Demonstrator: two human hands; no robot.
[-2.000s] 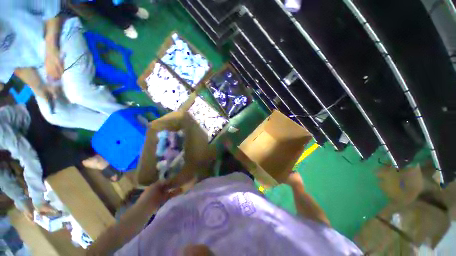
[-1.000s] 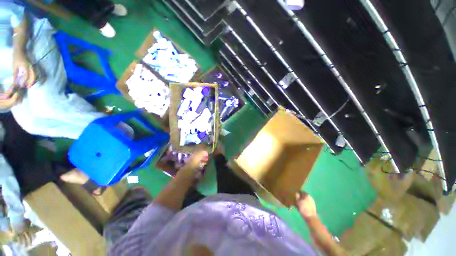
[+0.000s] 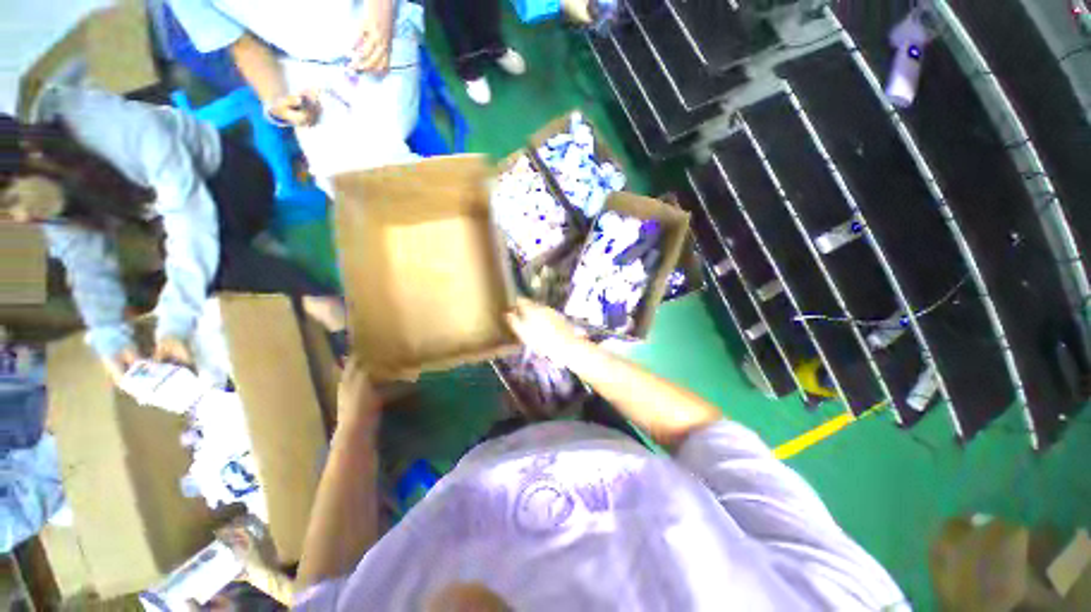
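Observation:
An empty brown carton [image 3: 419, 269] is held up in front of me, its open inside towards me. My left hand [image 3: 361, 385] grips its lower left corner, with the fingers partly hidden. My right hand [image 3: 535, 328] holds its lower right corner. To the right, a smaller carton [image 3: 677, 245] of mixed white and dark purple fans [image 3: 613, 269] rests among the other cartons, and no hand is on it. Behind it are a carton of white fans [image 3: 526, 209] and one of light blue fans [image 3: 577, 167].
Black tiered shelves [image 3: 814, 155] fill the right side, with a few fans [image 3: 906, 72] on them. A seated person [image 3: 341, 96] is ahead on the left. Another person [image 3: 180, 215] bends over a large carton [image 3: 273, 407] at my left. Lilac fans [image 3: 538, 380] lie low behind my right arm.
The empty carton moved from my right side to front left, now in both hands. My left hand let go of the mixed-fan carton, which now rests among the others. The view has turned left.

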